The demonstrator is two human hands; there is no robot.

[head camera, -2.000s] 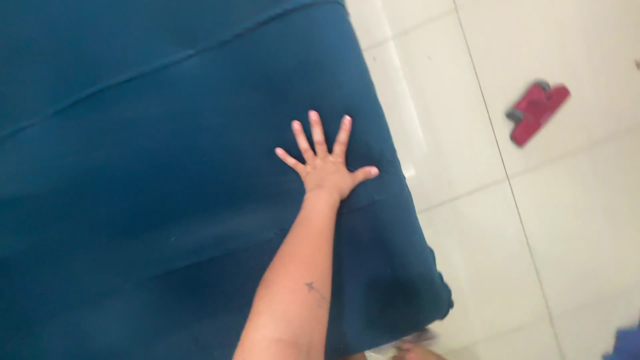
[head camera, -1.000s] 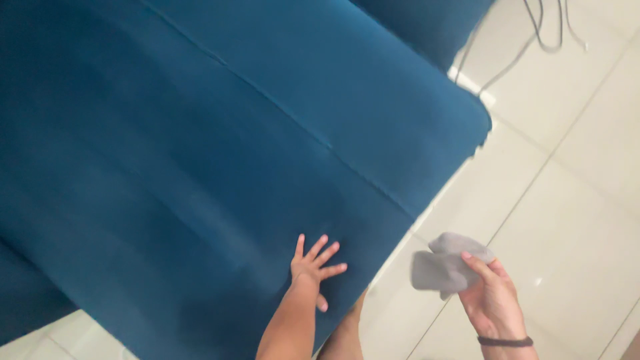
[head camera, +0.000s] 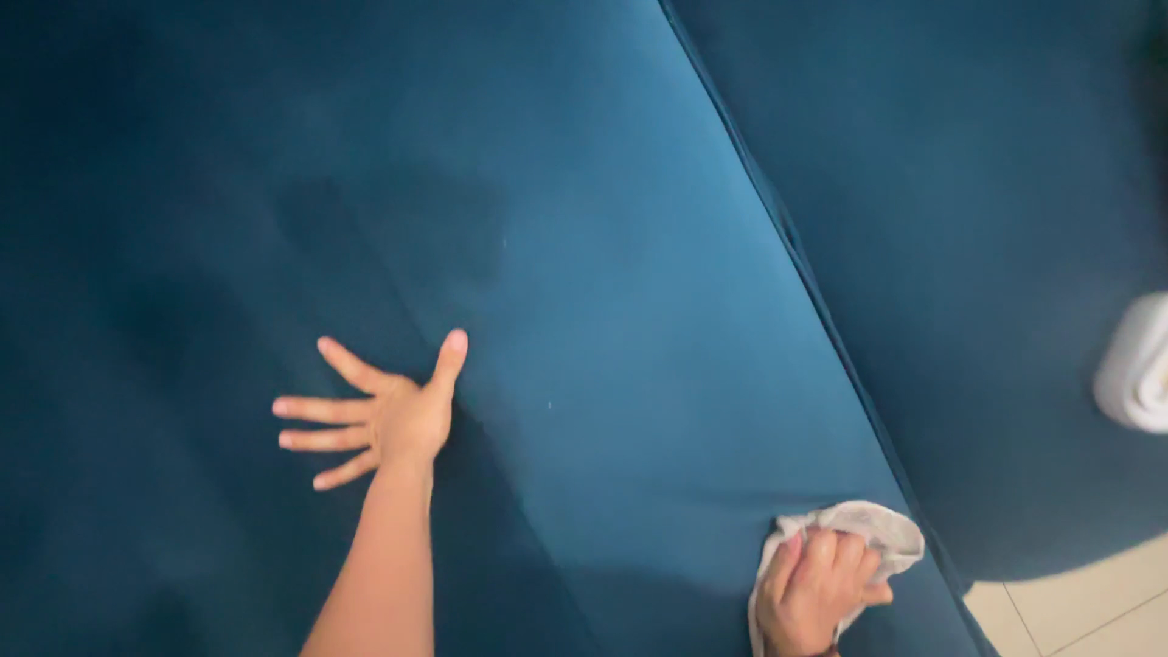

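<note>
My left hand [head camera: 406, 415] is spread, fingers wide apart, over the blue fabric of a sofa or bed cushion [head camera: 620, 301], and holds nothing. At the lower right, my right hand [head camera: 817, 584] grips a crumpled light grey cloth [head camera: 867, 522] and presses it on the same blue fabric, near the seam between two cushioned sections. Part of the cloth is hidden under the palm and fingers. Small pale specks lie on the fabric to the right of my left hand.
A second blue section [head camera: 1004, 274] adjoins along a diagonal seam on the right. On it, at the right edge, rests a rolled white cloth or towel [head camera: 1136, 374], cut off by the frame. Pale floor tiles [head camera: 1086, 602] show at the bottom right.
The right hand, held over the floor with the grey cloth a second ago, is now on the blue fabric with it. The left hand remains spread, its fingers now pointing left. The view has shifted strongly.
</note>
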